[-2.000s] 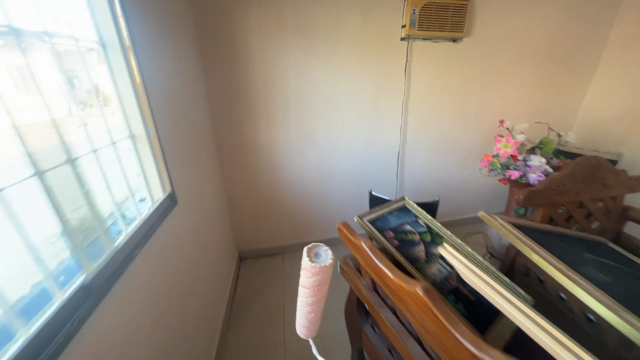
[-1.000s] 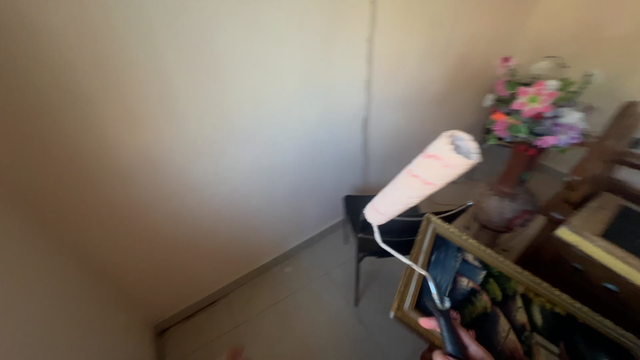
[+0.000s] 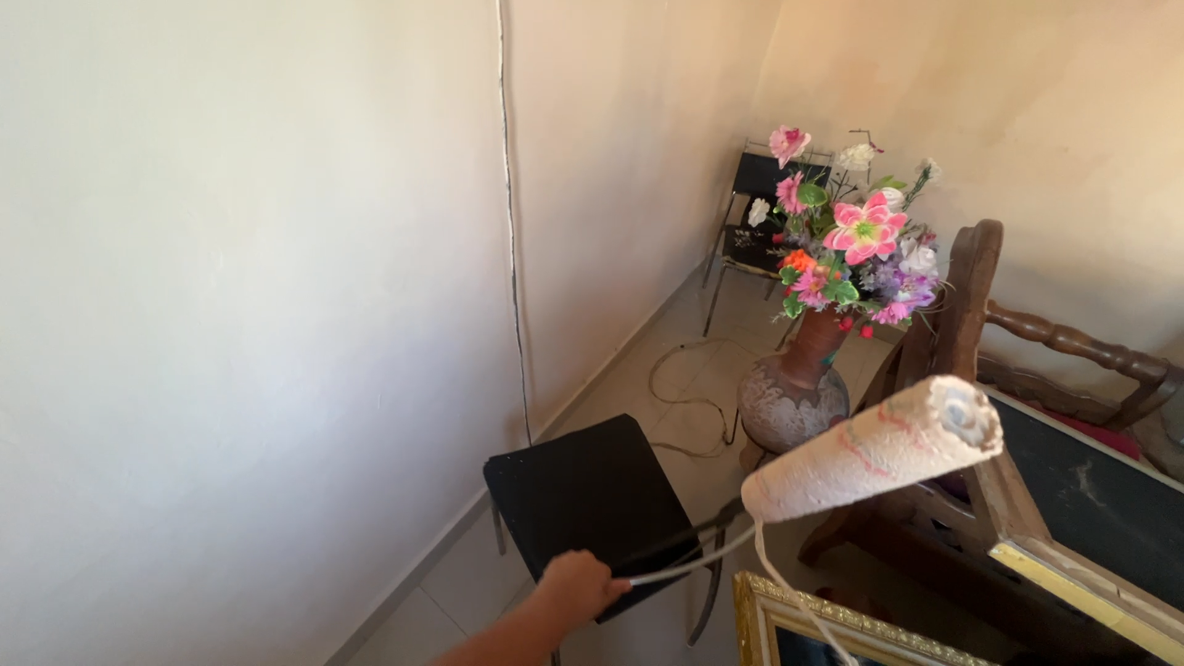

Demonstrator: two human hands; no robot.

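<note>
Reaching in from the bottom centre, my left hand (image 3: 578, 589) is closed around the metal tube frame of a black chair (image 3: 587, 504), which stands beside the wall. A paint roller (image 3: 869, 453) with a pale, pink-streaked cover is raised at the right, its thin wire frame running down past the lower edge. The roller's handle lies out of view, as does my right hand. Below the roller sits a gilded picture frame (image 3: 754, 606), partly cut off by the bottom edge.
A pottery vase (image 3: 794, 404) of colourful artificial flowers (image 3: 865, 229) stands behind the roller. Another black chair (image 3: 758, 176) is farther back. A loose cord (image 3: 680, 401) lies on the tiles. Carved wooden furniture (image 3: 976, 277) and a dark framed panel (image 3: 1101, 472) fill the right; a cable (image 3: 511, 222) runs down the wall.
My left hand has come into view on the chair. My right hand, on the roller handle one second ago, has left the view. The view has swung away from the window.
</note>
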